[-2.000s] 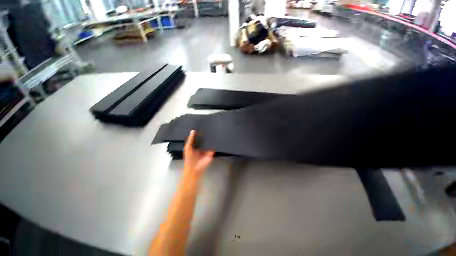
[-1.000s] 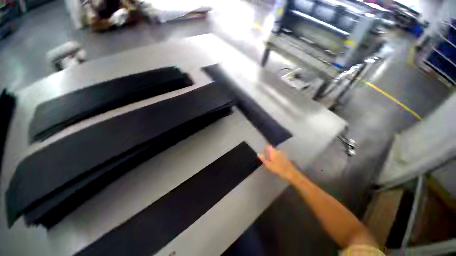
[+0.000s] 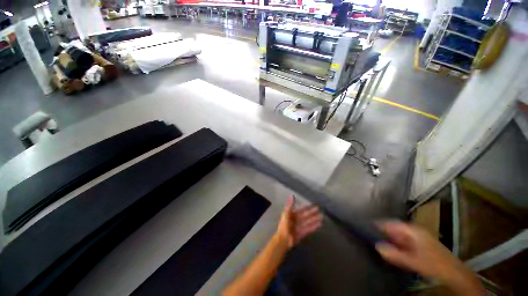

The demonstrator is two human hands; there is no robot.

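Observation:
My right hand (image 3: 405, 245) is shut on the near end of a dark grey strip (image 3: 289, 182), blurred, which runs back over the table's right end. My left hand (image 3: 298, 222) is open and empty beside that strip, fingers spread. A single black strip (image 3: 202, 243) lies on the light-grey table (image 3: 255, 124) left of my left hand. A thick stack of black strips (image 3: 127, 199) lies further left, and a thinner fanned stack (image 3: 92, 165) lies beyond it.
A roller machine (image 3: 307, 58) on a metal frame stands past the table's far right corner. A cable and a small pale device (image 3: 373, 166) lie on the floor. A pale-framed compartment (image 3: 428, 222) is at right. A stool (image 3: 35, 124) and rolls (image 3: 156, 52) are beyond the table.
My right hand has moved right, off the single black strip, and now holds the grey strip, which lay flat on the table. My left hand has come into view. The camera view has shifted.

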